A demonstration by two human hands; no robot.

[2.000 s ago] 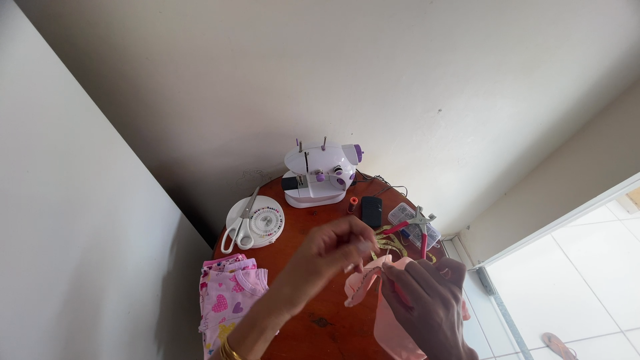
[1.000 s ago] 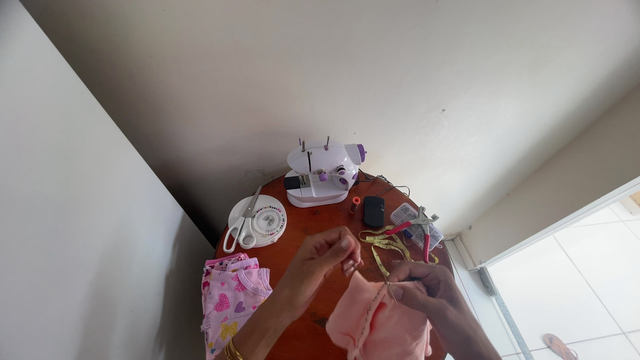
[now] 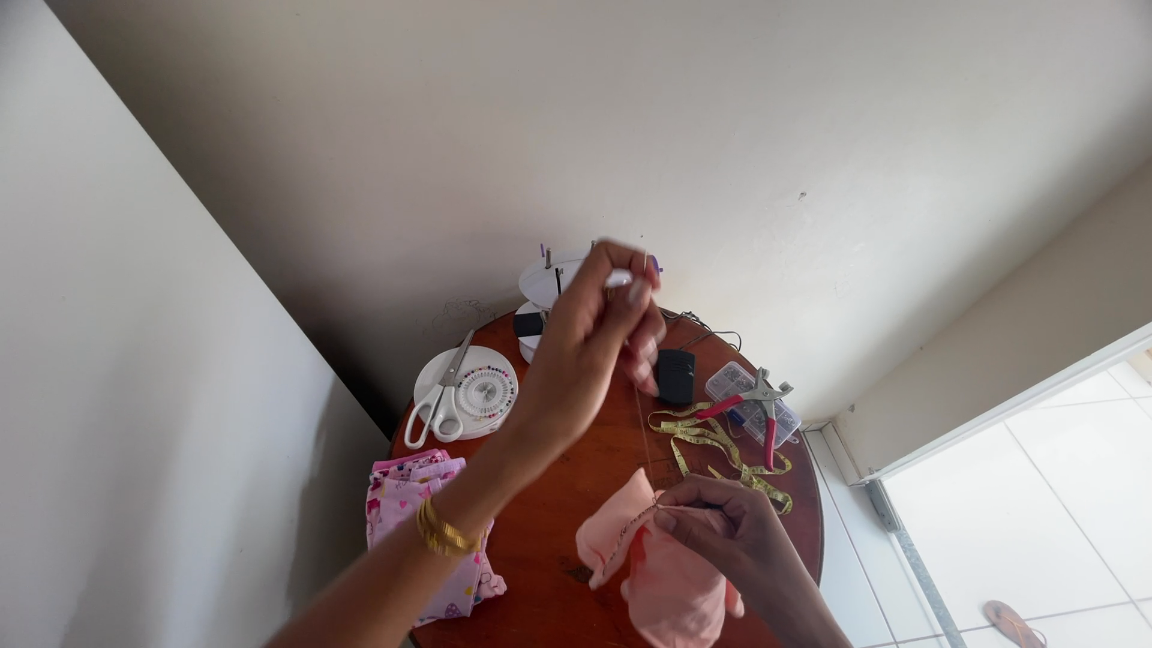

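My left hand (image 3: 598, 342), with gold bangles at the wrist, is raised in front of the sewing machine. Its fingertips pinch what looks like a thin sewing needle (image 3: 645, 262). A taut thread (image 3: 644, 432) runs down from it to peach fabric (image 3: 675, 580). My right hand (image 3: 729, 526) grips that fabric between thumb and fingers, beside a line of dark stitches (image 3: 621, 538). The small white and purple sewing machine (image 3: 540, 283) is mostly hidden behind my left hand.
On the round wooden table (image 3: 562, 504) are white-handled scissors (image 3: 441, 400), a pin wheel (image 3: 487, 392), folded pink printed cloth (image 3: 405, 504), a black case (image 3: 676, 376), a yellow measuring tape (image 3: 711, 436), red-handled pliers (image 3: 765, 405) and a clear compartment box (image 3: 733, 382). Walls stand behind and at left.
My left hand has risen away from the fabric, and the thread now stretches between them. My right hand still holds the peach fabric, a little lower.
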